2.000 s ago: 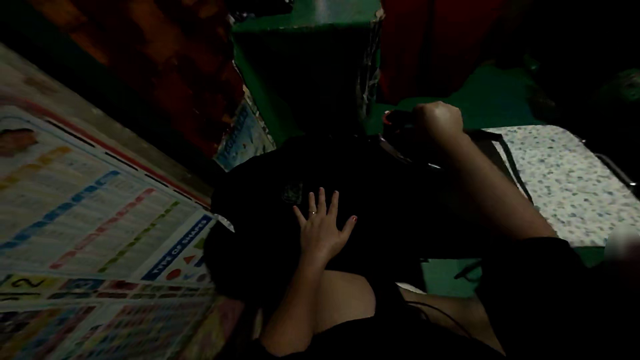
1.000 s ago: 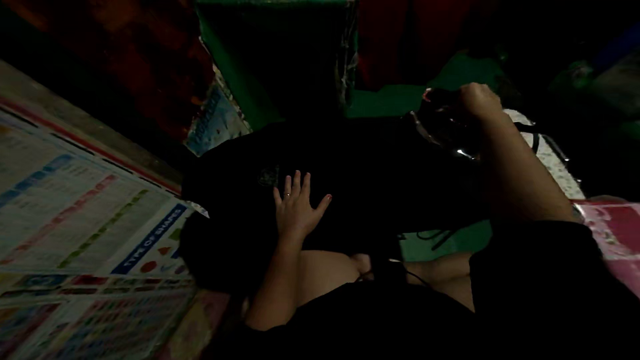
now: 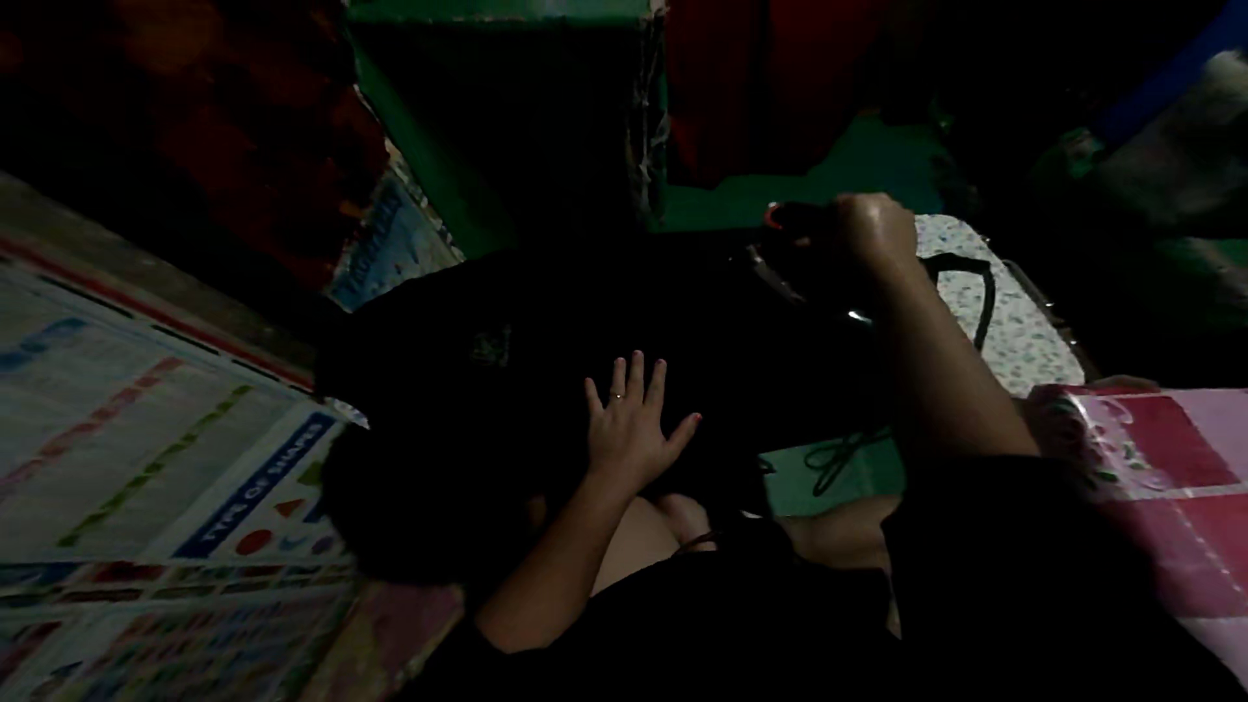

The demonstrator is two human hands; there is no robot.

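A black garment point(image 3: 604, 292) lies spread over an ironing board with a floral cover point(image 3: 1024, 336), whose pale end shows at the right. My left hand point(image 3: 629, 429) rests flat on the cloth with its fingers apart and a ring on one finger. My right hand point(image 3: 877, 229), at the right part of the garment, is closed round the handle of a dark clothes iron point(image 3: 814, 258). A shiny edge and a small reddish spot show on the iron; its soleplate is hidden. A dark cord loops beside my right wrist. The dark cloth hides most outlines.
Printed learning charts point(image 3: 195, 429) stand close on the left. Beyond the board are a green box-like piece of furniture point(image 3: 502, 15) and a red curtain point(image 3: 770, 88). A pink checked cloth point(image 3: 1180, 468) lies at the right, and a thin cord point(image 3: 834, 463) hangs below the board.
My right hand and the iron moved right over the garment, then back left toward my left hand. My left hand has stayed flat on the cloth.
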